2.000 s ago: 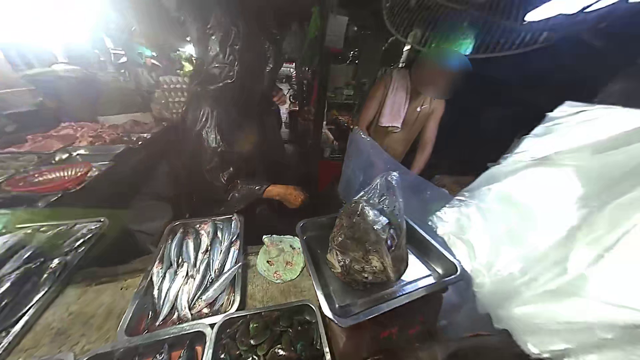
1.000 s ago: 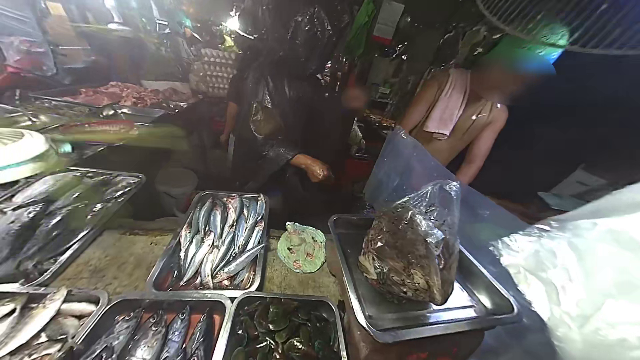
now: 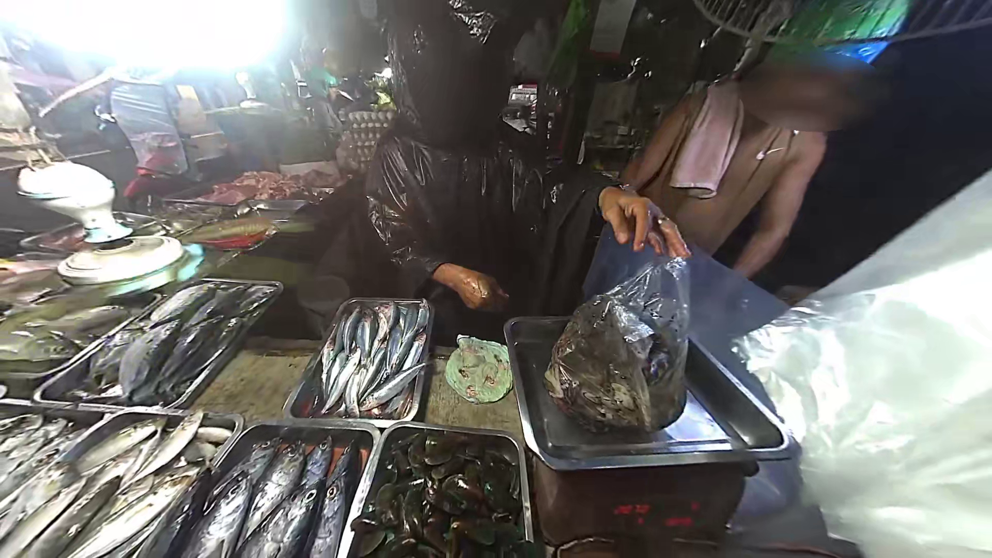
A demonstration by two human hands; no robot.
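Note:
Neither my left hand nor my right hand shows in the head view. A clear plastic bag (image 3: 620,356) with dark, wet contents stands in a steel tray (image 3: 535,411) on a weighing scale (image 3: 635,504) with a lit red display. Across the stall, a person in dark, shiny clothing has one hand (image 3: 643,221) at the top of the bag and the other hand (image 3: 474,288) low over the board. A green, round, flat piece (image 3: 479,369) with reddish spots lies between the scale and a tray of small silvery fish (image 3: 368,360).
Nearer are a tray of mussels (image 3: 446,496) and trays of larger fish (image 3: 279,496). More fish trays (image 3: 170,341) and a white dial scale (image 3: 116,225) are at the left. White plastic sheeting (image 3: 899,387) fills the right side. Another person (image 3: 721,170) with a towel leans behind.
The person across has brought a hand onto the top of the plastic bag, where no hand was before. The view has shifted, and the white dial scale now shows more fully at the left.

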